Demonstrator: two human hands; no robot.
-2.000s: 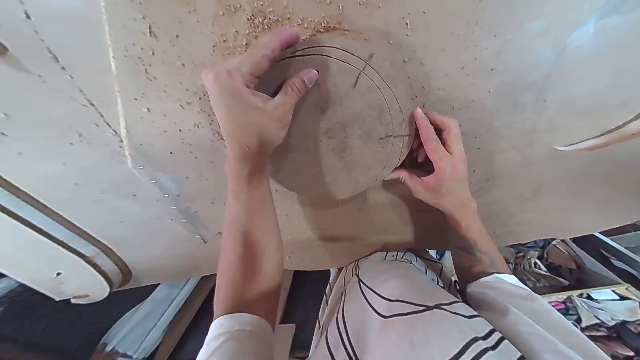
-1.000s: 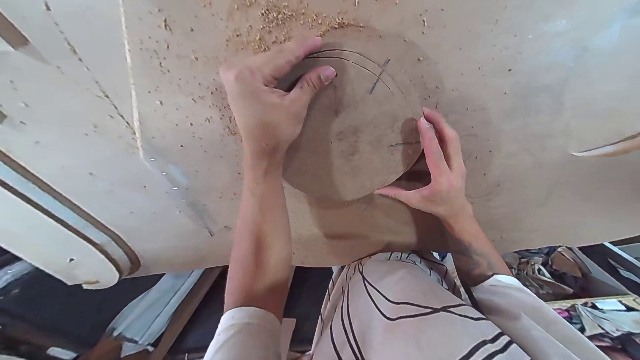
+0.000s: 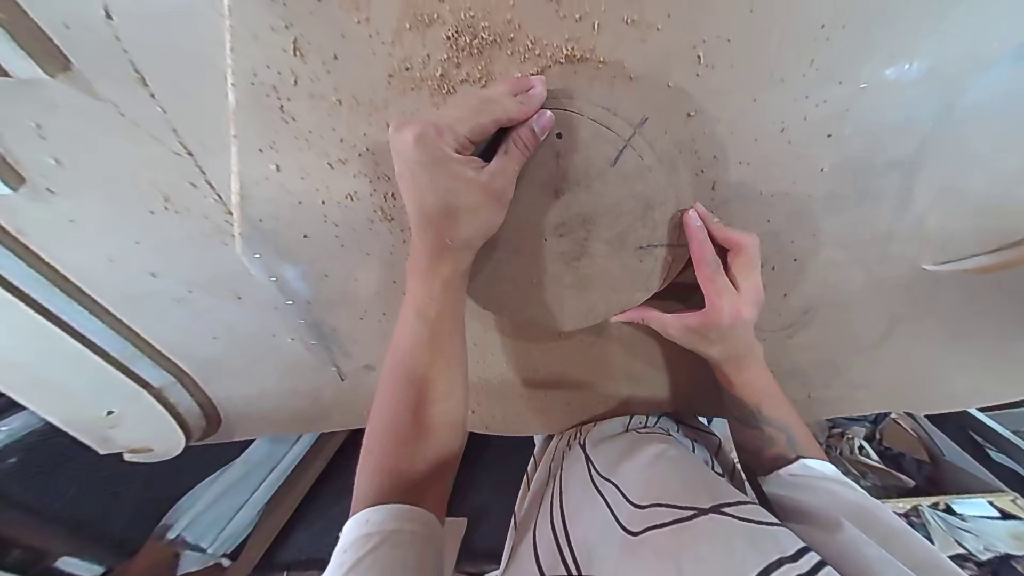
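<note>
A round, thin brown board disc (image 3: 600, 216), its face marked with curved pencil lines, short crossing strokes and a small dark dot near the top, is held over the wooden work surface. My left hand (image 3: 472, 152) pinches its upper left edge between thumb and fingers, the thumb on the face. On the lower right, my right hand (image 3: 712, 280) has its fingertips at the rim and its thumb along the bottom edge. The underside of the disc is hidden, and a shadow falls below it.
Wood crumbs (image 3: 480, 44) lie scattered beyond the disc. At the left are a rounded board piece (image 3: 88, 352) and a scored groove (image 3: 232, 128); at the right, a pointed cut-out (image 3: 980, 258). Below the near edge stand bins of scraps (image 3: 880, 448).
The disc seems to have turned slightly between my hands, its pencil marks sitting at a different angle. Both hands remain on its edges.
</note>
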